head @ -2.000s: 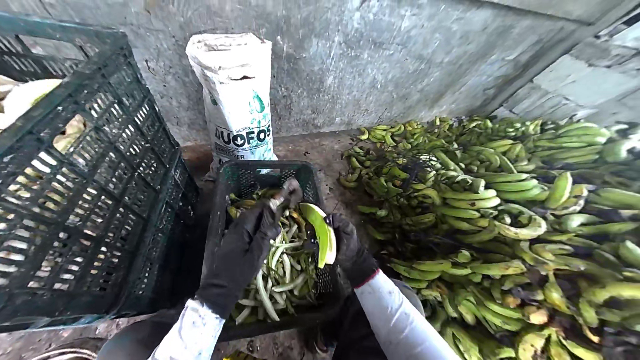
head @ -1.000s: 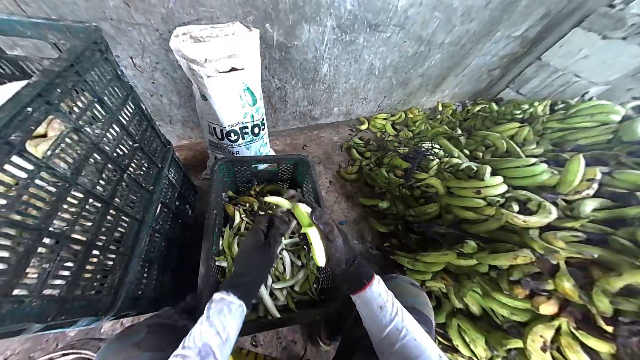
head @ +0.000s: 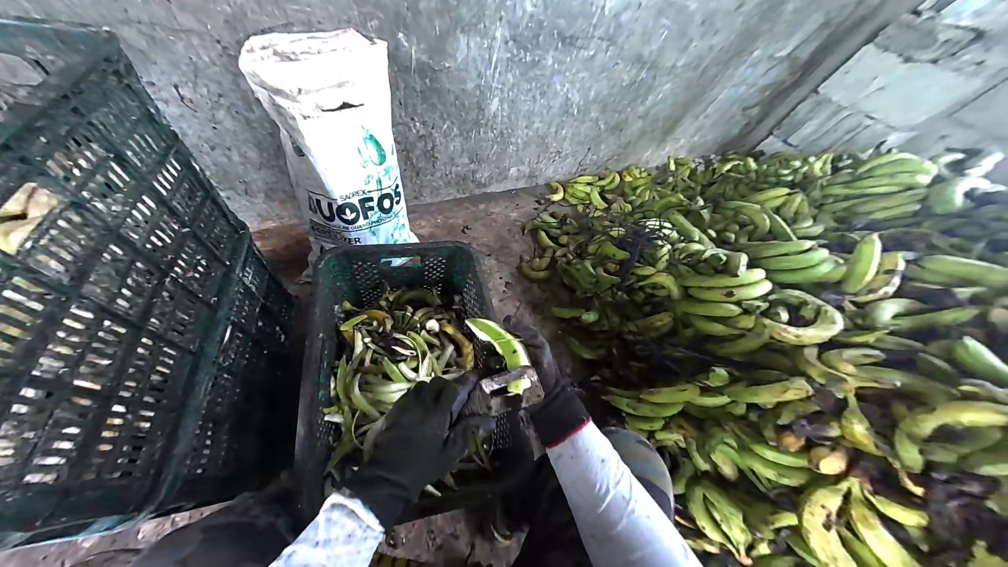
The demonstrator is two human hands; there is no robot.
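My left hand (head: 425,441), in a black glove, grips a peeling tool (head: 510,386) with a flat head. The head lies across the lower part of a green plantain (head: 498,340) with pale peeled strips on it. That plantain is held by my right hand (head: 549,382), black-gloved with a red cuff edge; the palm side is hidden. Both hands are over the near right part of a dark green plastic crate (head: 370,256), which holds many long strips of green and yellow peel (head: 394,354).
A large heap of green plantains (head: 732,291) covers the floor at right. Stacked dark green slatted crates (head: 118,276) stand at left, a pale piece showing inside. Behind the peel crate, a white printed fertilizer sack (head: 331,118) leans on a concrete wall (head: 512,94). My knees flank the crate.
The plantain was upright between my hands two seconds ago and now tilts up to the left in my right hand. The tool's head now shows across it. The view has shifted a little.
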